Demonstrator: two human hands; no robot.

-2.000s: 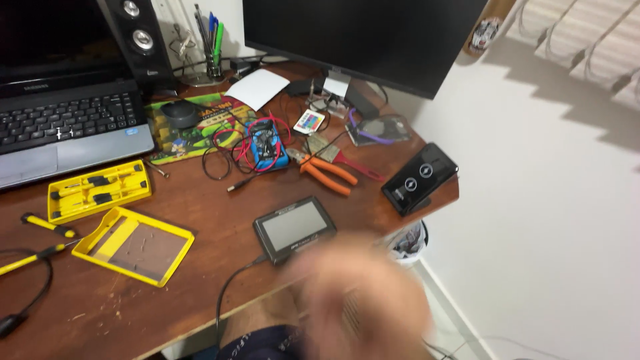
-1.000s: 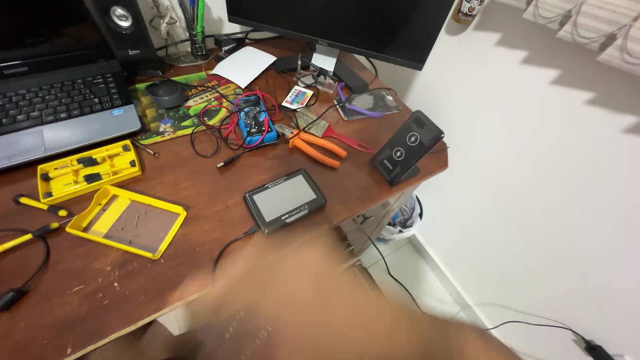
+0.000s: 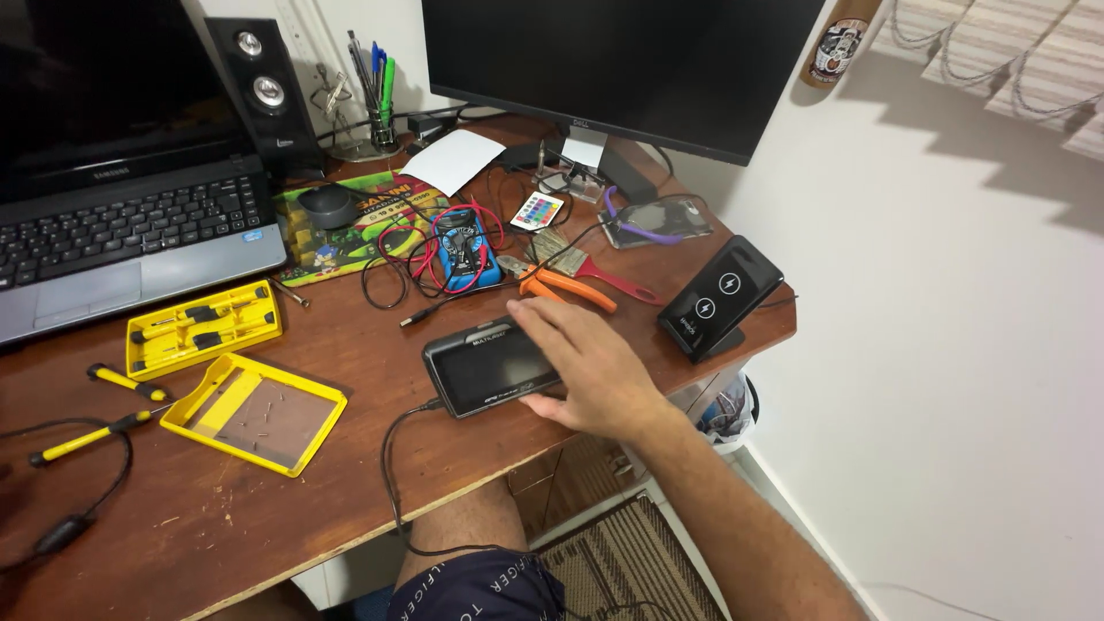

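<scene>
My right hand [image 3: 591, 371] reaches in from the lower right and grips the right end of a black Multilaser GPS unit [image 3: 487, 366], fingers over its top edge and thumb at the lower edge. The unit's screen is dark, and a black cable [image 3: 390, 466] runs from its left side down over the desk edge. My left hand is out of view. Beyond the unit are orange-handled pliers [image 3: 573, 289], a paintbrush with a red handle [image 3: 617, 280] and a blue multimeter [image 3: 464, 250] with red and black leads.
To the left are a yellow screwdriver case [image 3: 204, 328], its yellow lid [image 3: 319, 427] holding several screws, two loose screwdrivers [image 3: 95, 438] and a laptop [image 3: 129, 276]. A black wireless charging stand [image 3: 720, 297] stands near the desk's right corner. A monitor [image 3: 595, 65] stands behind.
My right hand, blurred below the GPS unit earlier, has come onto its right end. The unit's screen was lit grey and now looks dark.
</scene>
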